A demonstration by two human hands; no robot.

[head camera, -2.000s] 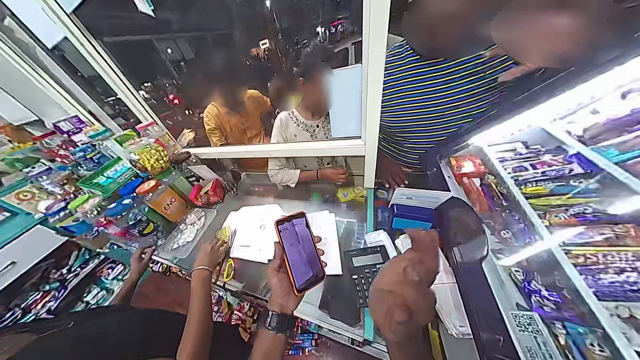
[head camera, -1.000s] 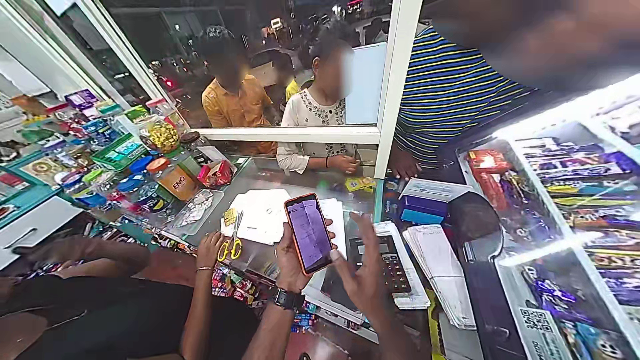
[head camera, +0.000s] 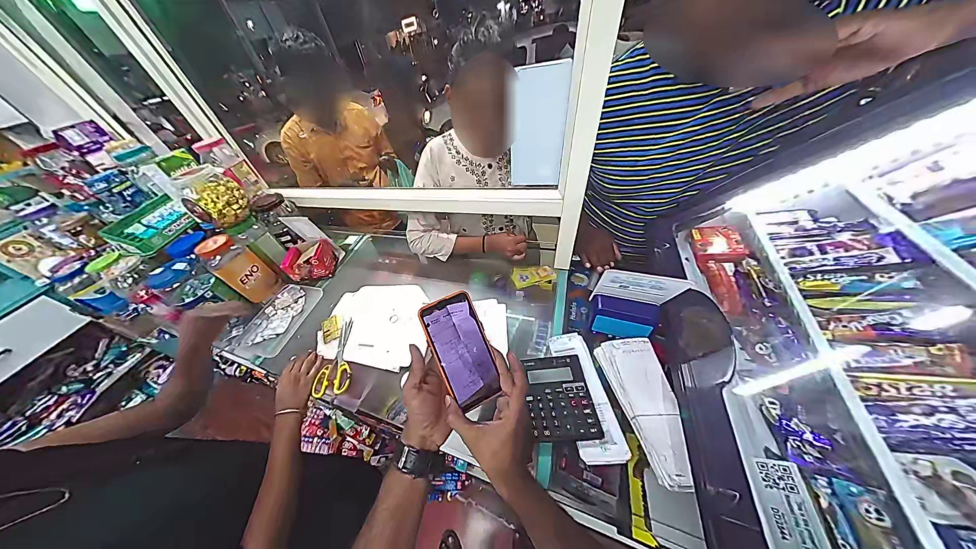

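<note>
A smartphone in an orange case (head camera: 460, 349) shows a purplish picture of a document above the glass counter. My left hand (head camera: 427, 400), with a dark wristwatch (head camera: 418, 461), holds the phone from its left side and below. At the phone's lower right, my right hand (head camera: 496, 415) has its fingers against the edge and its thumb near the lower part of the phone. White papers (head camera: 381, 324) lie behind the phone. To the right is a black calculator (head camera: 563, 400), partly on white slips.
Yellow-handled scissors (head camera: 332, 379) lie near a co-worker's hand (head camera: 297, 381). Plastic jars (head camera: 236, 267) crowd the left; paper slips (head camera: 648, 412) and a glass case of packaged sweets (head camera: 877, 328) stand right. People stand beyond the window frame (head camera: 427, 200).
My right hand, raised apart from the phone over the calculator earlier, has come to the phone's right edge. The co-worker's other arm now reaches toward the jars.
</note>
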